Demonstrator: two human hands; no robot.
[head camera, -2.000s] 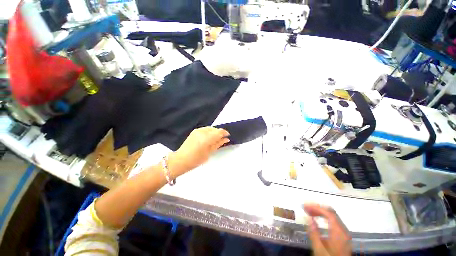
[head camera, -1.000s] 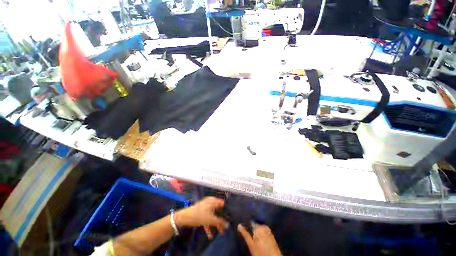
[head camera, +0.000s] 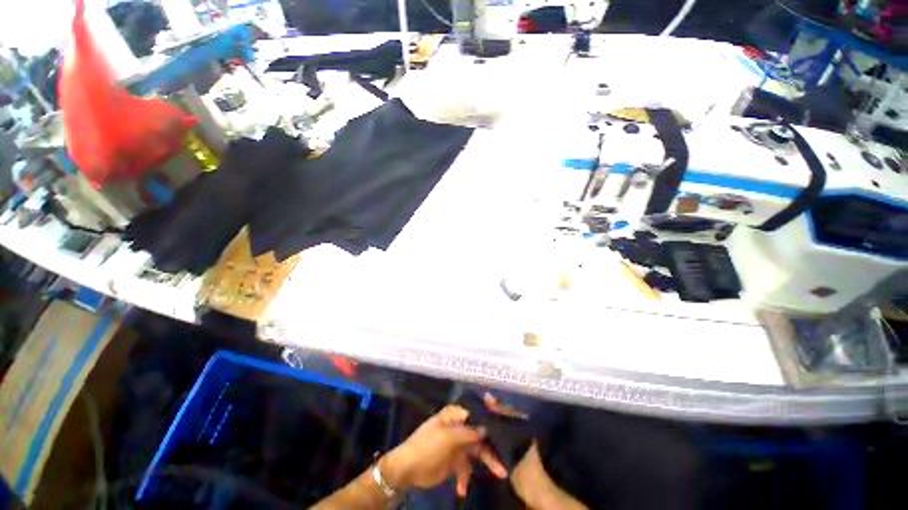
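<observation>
A small black garment piece (head camera: 510, 434) is held over the lap below the table's front edge; its outline is lost against the dark lap. My left hand (head camera: 450, 448) holds it from the left, fingers spread along it. My right hand (head camera: 538, 480) is at its lower right, cut off by the bottom edge, with its fingertips hidden at the dark cloth. I cannot tell its grip. Large stacked black panels (head camera: 348, 184) lie on the left of the white table.
The sewing machine (head camera: 717, 179) with black strips stands on the right. A plastic-covered insert (head camera: 836, 344) is at its front right. A blue crate (head camera: 189, 423) is below the table on the left. A red bag (head camera: 119, 125) hangs upper left. A ruler (head camera: 597, 383) edges the table.
The small black piece has gone from the tabletop to above the lap. Both hands moved down below the table edge, and since one second ago my left hand has shifted right and turned.
</observation>
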